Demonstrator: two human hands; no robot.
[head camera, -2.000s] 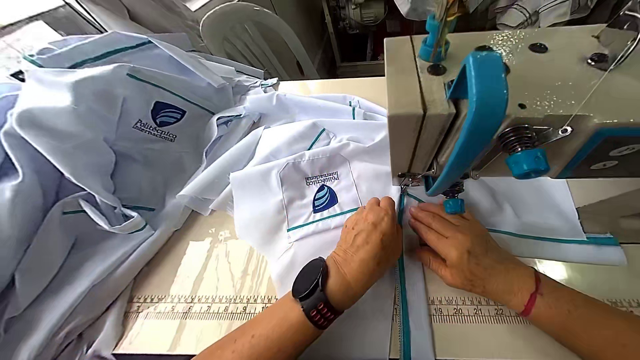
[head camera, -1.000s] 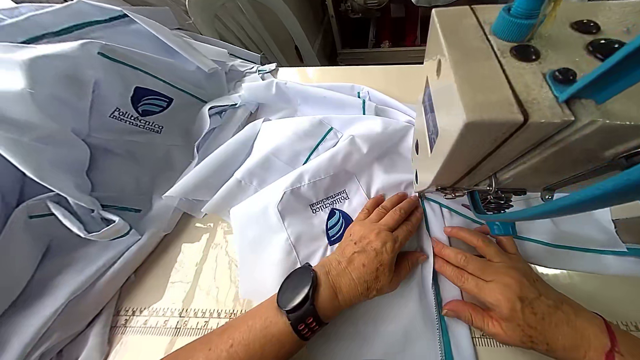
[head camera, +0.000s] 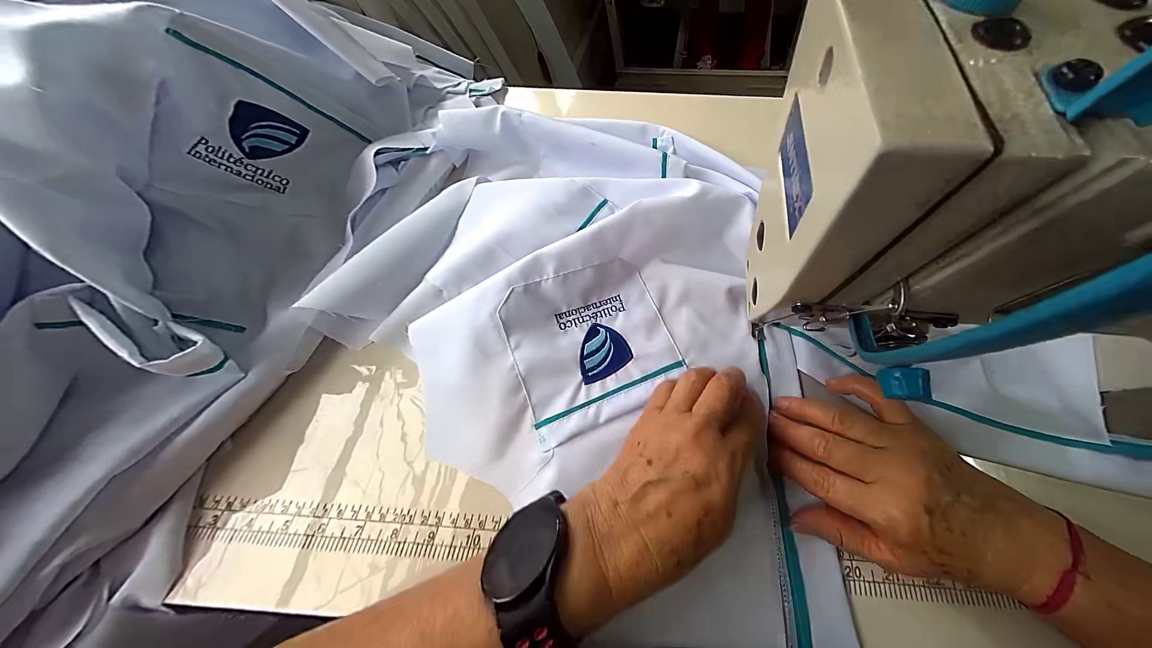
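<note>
White fabric (head camera: 630, 234) with an embroidered pocket (head camera: 589, 351) lies beneath the head of a sewing machine (head camera: 882, 144). Teal piping (head camera: 790, 549) runs along its seam to the presser foot (head camera: 759, 331). My left hand (head camera: 684, 468), a black watch on its wrist, rests on the fabric left of the seam, its fingers curled at the cloth; whether they pinch it is unclear. Flat on the fabric right of the piping lies my right hand (head camera: 886, 477), fingers extended close together, near the blue lever (head camera: 1008, 333). The needle is not clearly seen.
A heap of white garment pieces (head camera: 270, 234) with teal trim covers the left side. A printed measuring scale (head camera: 360, 531) runs along the table's front. Another piped strip (head camera: 999, 387) lies right of the presser foot. A chair (head camera: 540, 45) stands behind the table.
My left hand's fingers, spread flat over the pocket's edge a second ago, are now drawn together beside the seam. The view has shifted since two seconds ago.
</note>
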